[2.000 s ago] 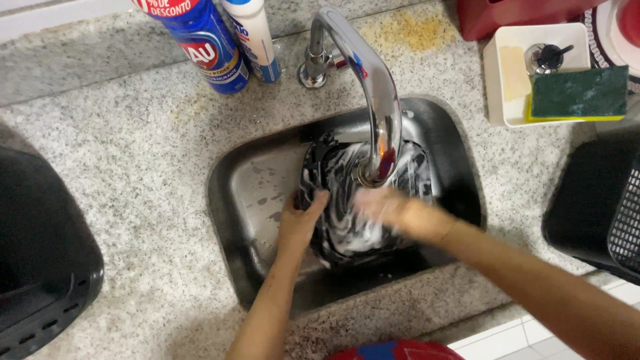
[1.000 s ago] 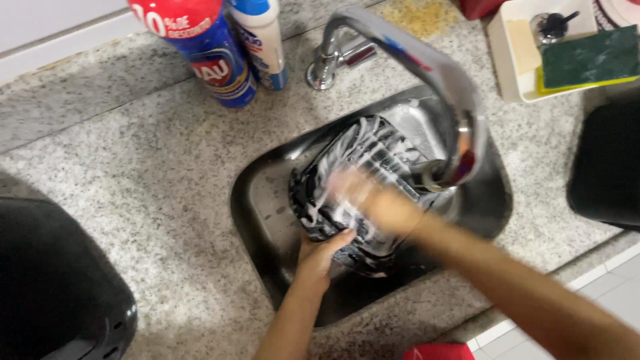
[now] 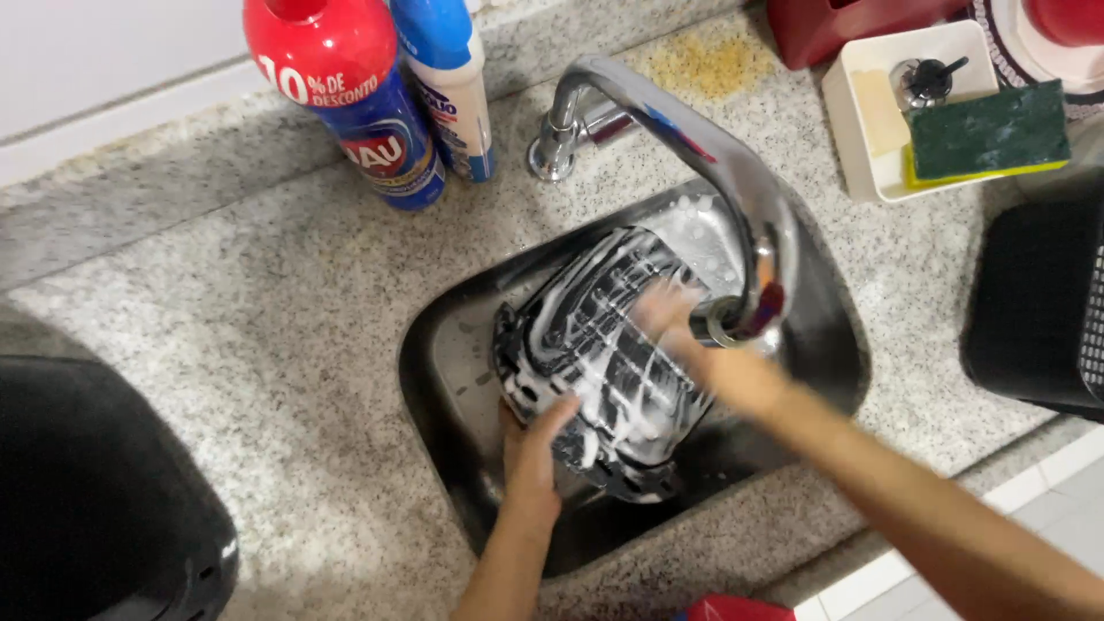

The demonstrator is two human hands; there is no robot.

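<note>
A black slotted plastic basket or tray (image 3: 604, 371), streaked with white suds, lies tilted in the stainless steel sink (image 3: 457, 405). My left hand (image 3: 535, 448) grips its lower left edge, thumb on top. Over its upper right part is my right hand (image 3: 690, 336), blurred by motion; whether it holds anything cannot be made out. The chrome faucet (image 3: 742, 172) arches above the sink, its spout in front of part of my right hand. Foam also clings to the sink's far corner.
A red and blue bottle (image 3: 371, 112) and a white and blue bottle (image 3: 448, 95) stand behind the sink. A white tray (image 3: 854, 147) holds a green and yellow sponge (image 3: 992, 134). Black containers sit at left (image 3: 95, 500) and right (image 3: 1026, 302) on the granite counter (image 3: 293, 345).
The black piece was lower in the sink two seconds ago; it is now tilted up, with its slotted face showing. My right hand has moved across it. The view has shifted.
</note>
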